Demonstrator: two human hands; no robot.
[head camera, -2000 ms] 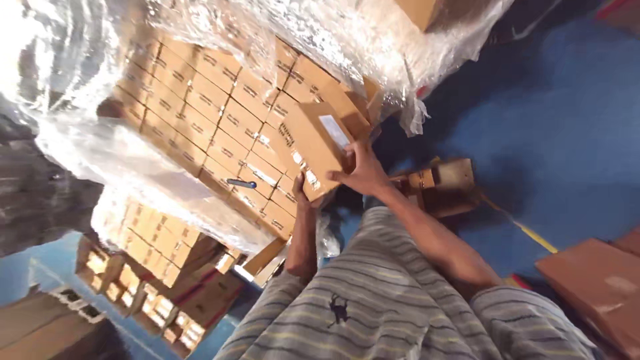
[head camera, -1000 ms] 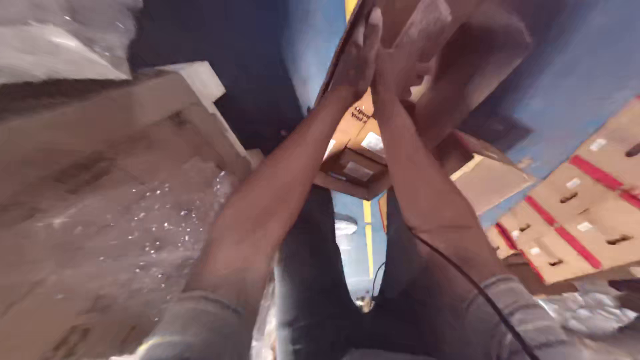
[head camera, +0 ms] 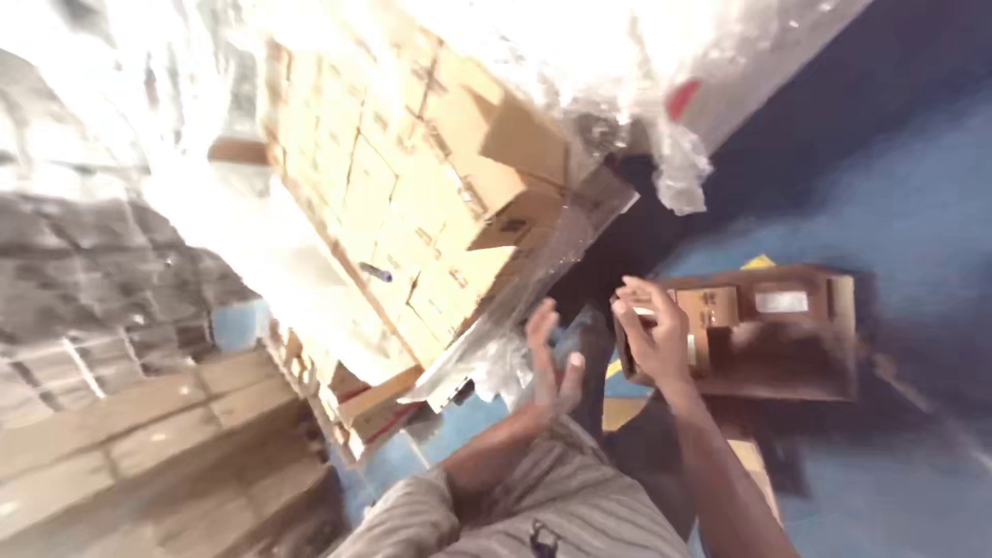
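My left hand (head camera: pixel 554 364) is raised with its fingers apart, holding nothing, beside loose plastic wrap (head camera: pixel 500 364) at the near edge of a pallet load. To its right my right hand (head camera: pixel 655 329) is also empty, its fingers spread a little, over the left end of a large open carton (head camera: pixel 783 380). Inside that carton sit small cardboard boxes (head camera: pixel 717 306) at the left and a white label on the wall. Stacked small cardboard boxes (head camera: pixel 380 178) fill the load at upper left. A dark pen or marker (head camera: pixel 375 271) lies on them.
Clear stretch wrap (head camera: pixel 682 167) hangs around the load. Other stacked cartons (head camera: pixel 155 434) stand at lower left. A tan carton flap or piece (head camera: pixel 756 465) lies below the open carton. Blue floor (head camera: pixel 914 232) shows at the right.
Two seconds ago both hands held a small cardboard box at the stack; one second ago they were reaching at a large carton. Now both hands are empty. The view has swung back toward the stack.
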